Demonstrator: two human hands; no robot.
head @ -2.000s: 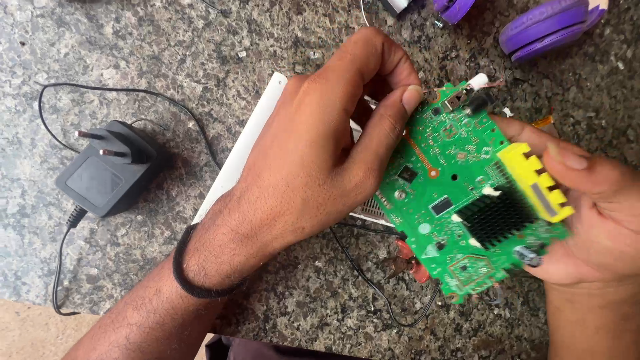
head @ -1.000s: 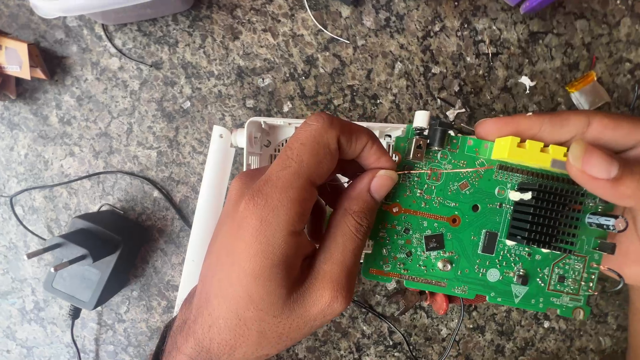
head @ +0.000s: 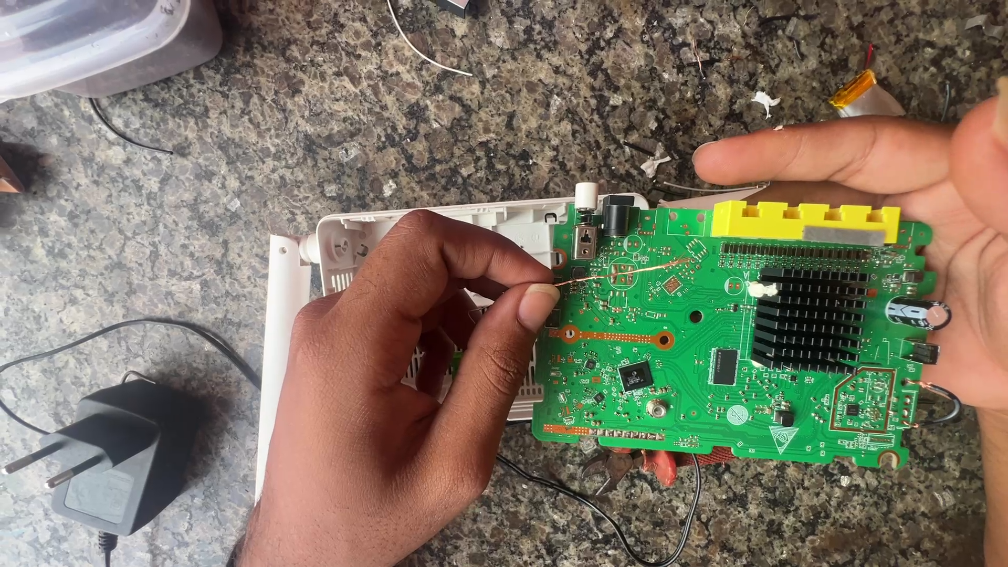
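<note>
My left hand (head: 409,370) pinches a thin strand of bare copper wire (head: 622,275) between thumb and index finger. The strand runs to the right over the upper left of a green circuit board (head: 701,409). Supporting that board from beneath and at its right side is my right hand (head: 945,213), its index finger stretched out past the yellow port block (head: 803,220). The board carries a black heat sink (head: 811,319) with a pale blob at its corner, a capacitor (head: 917,313) and a black power jack (head: 618,216). Part of the right hand is hidden under the board.
A white vented plastic housing (head: 472,216) with a white antenna (head: 279,346) lies behind my left hand. A black plug adapter (head: 130,457) rests at lower left, a clear plastic container (head: 142,47) at upper left. Red-handled cutters (head: 614,468) and a black cable lie below the board; a small battery pouch (head: 866,94) is at upper right.
The board was tilted two seconds ago and now lies flatter and straighter in view. The right index finger has lifted off the yellow port block since one second ago. The view has shifted.
</note>
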